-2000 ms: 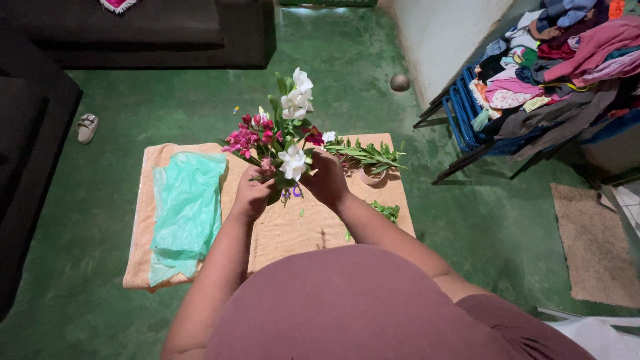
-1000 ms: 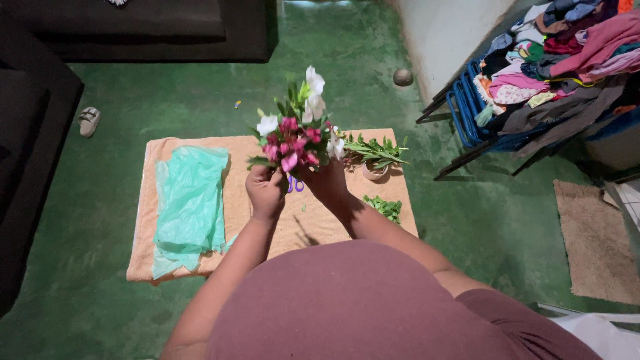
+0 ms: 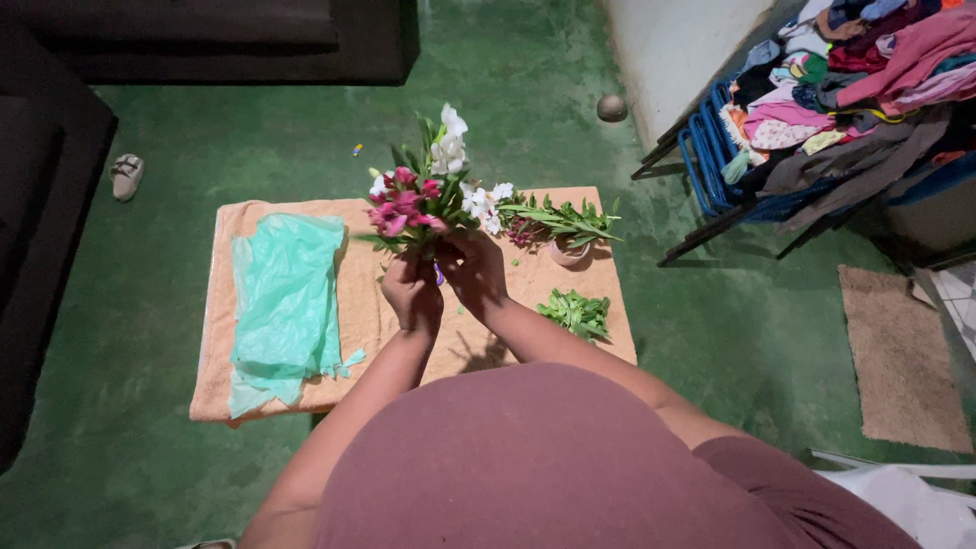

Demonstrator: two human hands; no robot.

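A bunch of pink and white flowers (image 3: 408, 202) with green leaves stands upright in both hands, above a low table covered by a peach towel (image 3: 366, 305). My left hand (image 3: 414, 290) grips the stems from the left, my right hand (image 3: 474, 271) from the right; the stems are mostly hidden by the fingers. A purple-handled tool (image 3: 438, 274) shows partly between the hands. To their right, leafy cut stems (image 3: 568, 221) lie across a small round pot (image 3: 569, 252). Loose green leaves (image 3: 577, 313) are piled nearer me. A crumpled green plastic bag (image 3: 286, 297) lies on the left.
Dark sofas (image 3: 229, 38) stand at the upper left, with a sandal (image 3: 126, 177) on the green floor. Blue stacked chairs (image 3: 705, 160) under heaped clothes (image 3: 808, 114) are at the upper right. A brown mat (image 3: 903, 358) and part of a white chair (image 3: 900, 488) lie to the right.
The bunch has turned in my hands: two seconds ago the pink flowers were at its left and a white bloom low in front; now the pink ones face me. Both hands stay close together.
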